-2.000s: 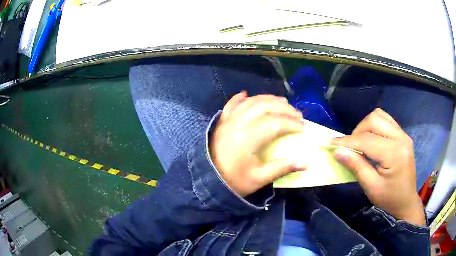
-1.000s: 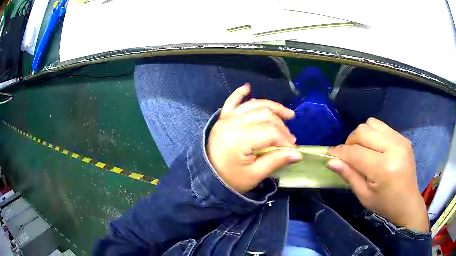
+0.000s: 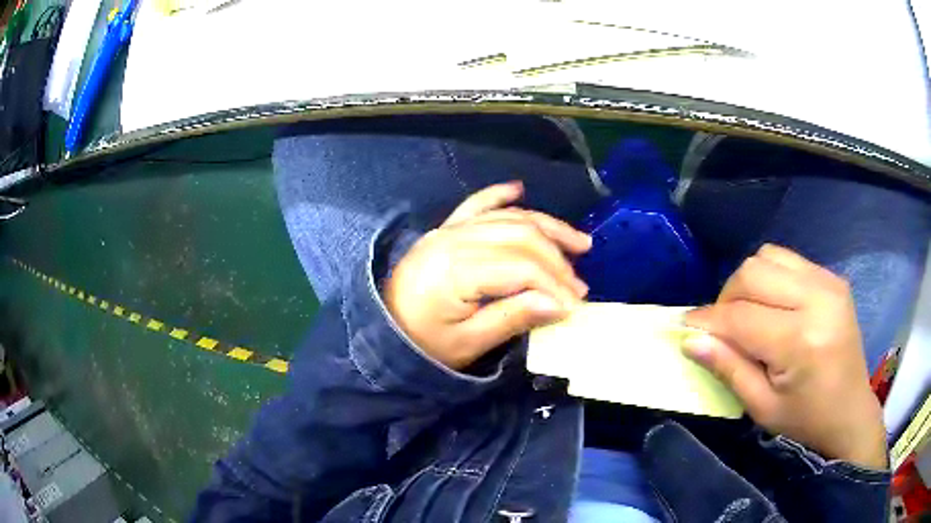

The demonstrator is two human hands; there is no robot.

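A thin pale yellow panel (image 3: 633, 358) is held level over my lap, its broad face towards the camera. My left hand (image 3: 485, 281) pinches its left end between thumb and fingers, with the other fingers spread above it. My right hand (image 3: 786, 342) pinches its upper right part between thumb and forefinger. The panel's corners under the fingertips are hidden. Narrow yellow-green strips (image 3: 623, 59) lie on the white bench covering (image 3: 337, 51) near its front edge.
A blue tool (image 3: 99, 77) lies at the upper left beside a dark box (image 3: 26, 92). The bench edge runs across above my knees. A blue stool (image 3: 643, 240) shows between my knees. Grey boxes (image 3: 56, 465) stand at the lower left by the green floor.
The panel has turned from a narrow, tilted view to show its broad pale face. My left hand has moved a little left; my right hand still grips the panel.
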